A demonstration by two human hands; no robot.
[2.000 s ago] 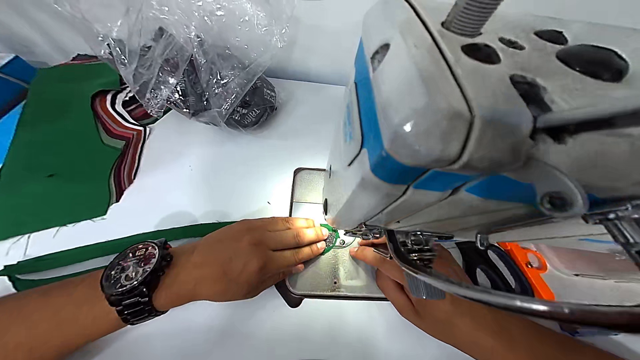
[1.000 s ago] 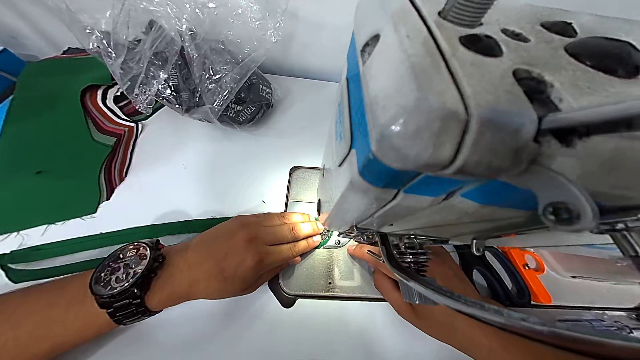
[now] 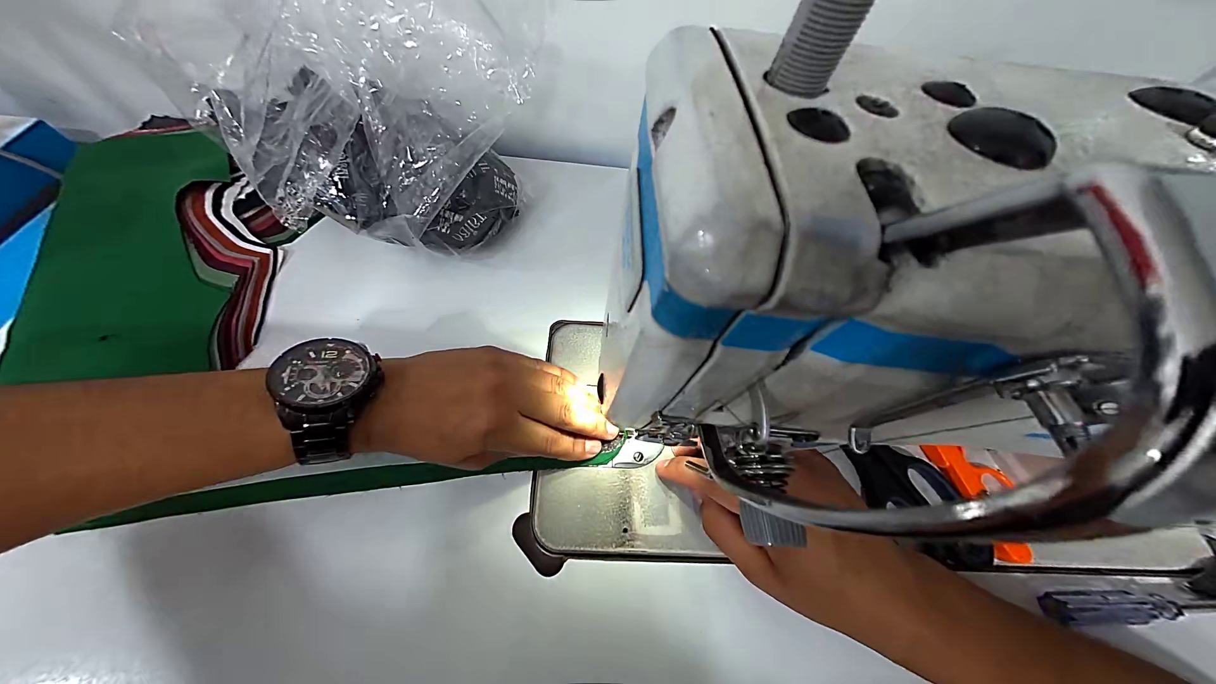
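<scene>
The head of an industrial sewing machine (image 3: 722, 190) stands over a metal bed plate (image 3: 598, 513). My left hand (image 3: 484, 408), with a black wristwatch (image 3: 323, 385) on its wrist, presses its fingertips on a green fabric strip (image 3: 380, 477) beside the presser foot (image 3: 670, 432). The strip runs back to the left under my forearm. My right hand (image 3: 760, 503) rests on the plate at the right of the foot, its index finger close to it. The thread tension springs and a curved metal bar hide part of this hand; whether it holds anything is unclear.
Green fabric (image 3: 114, 247) with a striped, curved edge lies at the far left. Behind it sits a clear plastic bag (image 3: 380, 114) around dark printed material. Orange-handled scissors (image 3: 964, 475), a black-handled tool (image 3: 893, 484) and a screwdriver (image 3: 1107, 606) lie at the right.
The part of the green strip to the left of my left hand has shifted toward the near side, from above my forearm to below it. Both hands remain beside the presser foot.
</scene>
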